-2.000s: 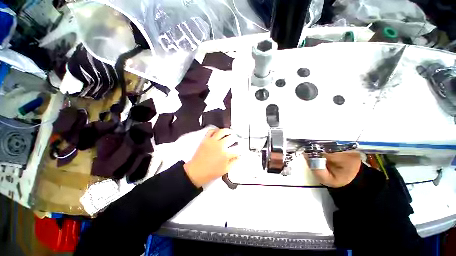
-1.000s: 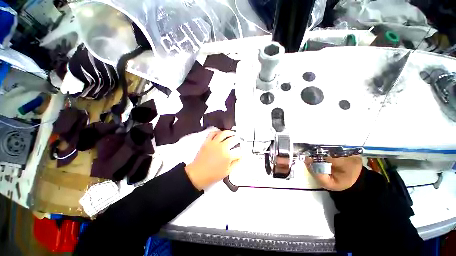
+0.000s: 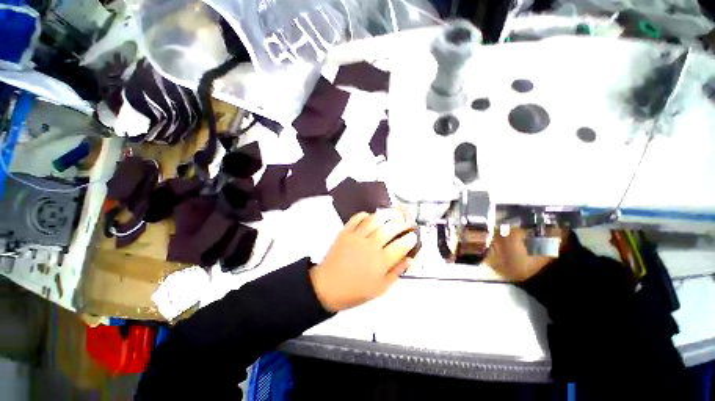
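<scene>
My left hand (image 3: pixel 364 262) lies palm down on the white machine bed, left of the needle area, fingers bent. A small dark edge shows at its fingertips; whether it holds a piece is hidden. A dark maroon cut piece (image 3: pixel 359 199) lies just behind its fingers. My right hand (image 3: pixel 517 257) is under the machine head (image 3: pixel 541 168), behind the shiny take-up guard (image 3: pixel 475 227) and silver tension assembly (image 3: pixel 543 235); its fingers are mostly hidden. More cut pieces (image 3: pixel 313 168) lie flat and overlapping left of the head.
A clear lettered plastic bag (image 3: pixel 302 35) lies behind the pieces. Striped pieces (image 3: pixel 161 106) and a white hexagonal card (image 3: pixel 180 291) are at the left. Yellow and black tool handles (image 3: pixel 639 258) lie right of my right hand. A red crate (image 3: pixel 119 348) is below the table.
The whole view has shifted. My left hand has turned slightly, its fingers more bent and nearer the guard, baring the cut piece behind them. My right hand is more hidden behind the metal parts.
</scene>
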